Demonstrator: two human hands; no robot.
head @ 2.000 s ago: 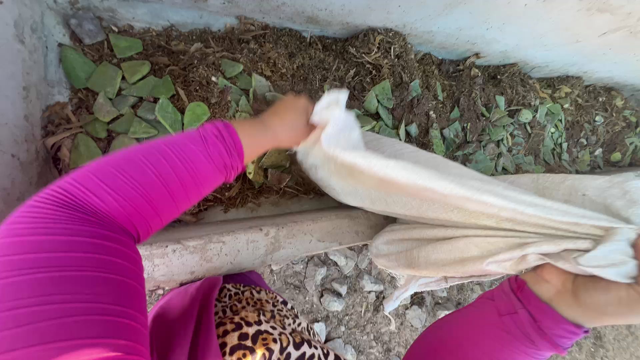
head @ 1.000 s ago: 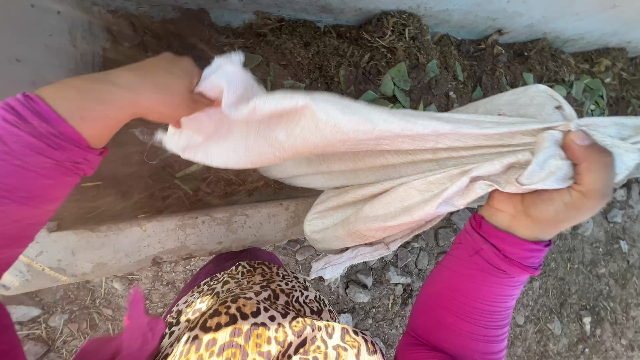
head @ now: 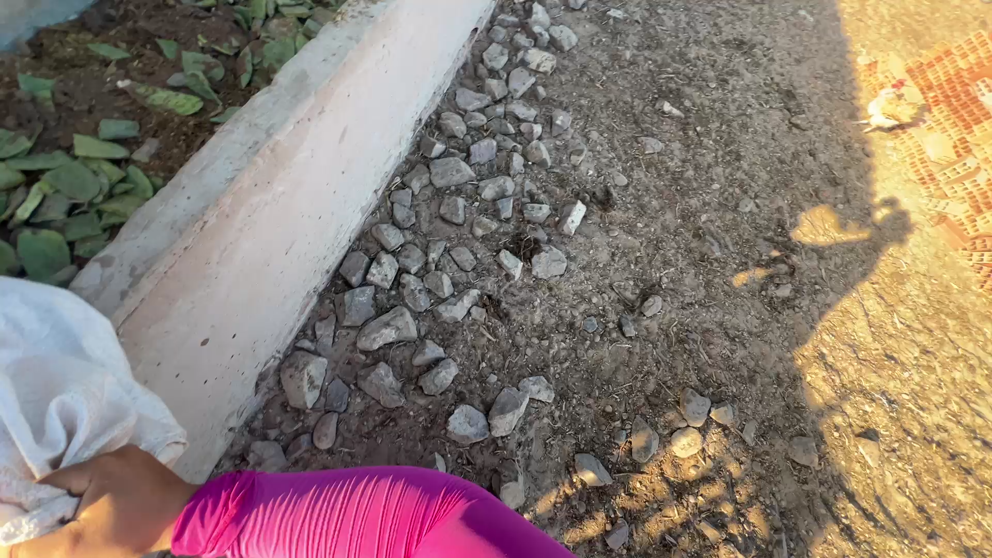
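Observation:
At the lower left edge, my right hand [head: 116,504] grips the bunched cloth of a white woven sack [head: 62,380]. The magenta sleeve of that arm runs along the bottom of the view. The sack hangs beside the low wall of a painted concrete trough [head: 263,225], and its left part is cut off by the frame. Green cut cactus pads [head: 74,182] lie on dark litter inside the trough. My left hand is out of view.
Loose grey stones [head: 387,329] line the outer foot of the trough wall. Bare soil [head: 659,256] stretches right into sunlight. A white chicken [head: 895,106] is at the upper right beside hollow red clay bricks [head: 949,93].
The view has swung far to the right, onto the stony ground. Both hands held the sack stretched between them earlier; now only my right hand shows, still gripping it.

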